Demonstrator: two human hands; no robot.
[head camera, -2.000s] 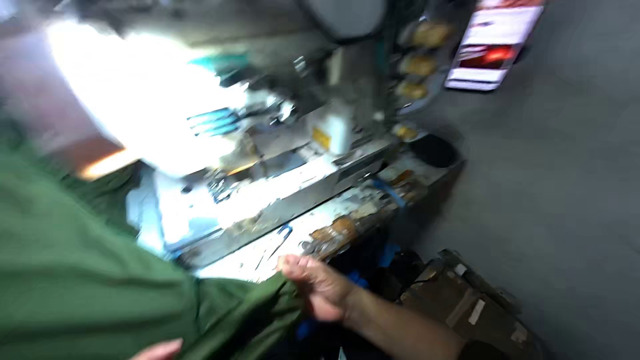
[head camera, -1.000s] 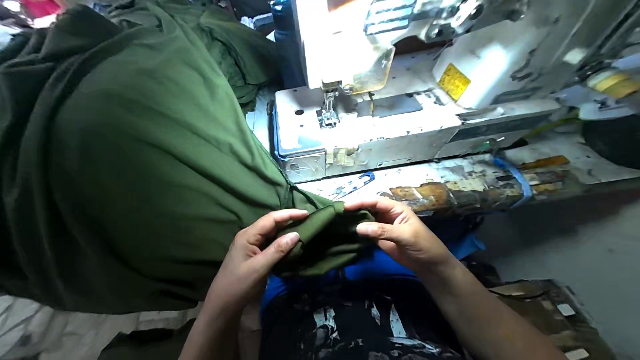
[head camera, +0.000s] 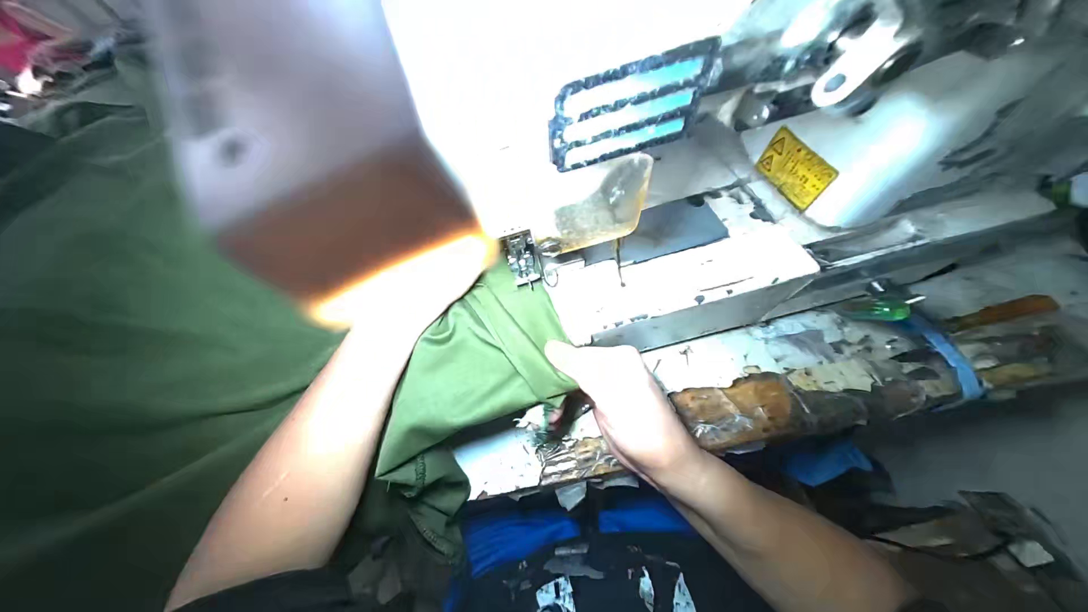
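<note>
Green fabric (head camera: 476, 357) runs up to the presser foot (head camera: 522, 257) of an industrial sewing machine (head camera: 714, 263), its upper edge at the foot. My right hand (head camera: 616, 395) grips the fabric's right edge between thumb and fingers, just below the machine bed. My left hand (head camera: 425, 285) lies on the fabric left of the foot; glare and a blurred lamp-like housing (head camera: 314, 144) cover most of it, so its fingers are hidden. The large rest of the green cloth spreads over the left side and hangs down in front of the bench.
The worn bench edge (head camera: 765, 408) is wrapped in tape, with a blue band (head camera: 948, 357) around it. A green-handled tool (head camera: 884, 308) and an orange-brown handle (head camera: 1007, 312) lie to the right. The machine carries a yellow warning label (head camera: 796, 167). Clutter lies at lower right.
Both hands have moved from near my lap up to the machine, bringing the fabric's edge to the presser foot. The view has shifted closer to the machine.
</note>
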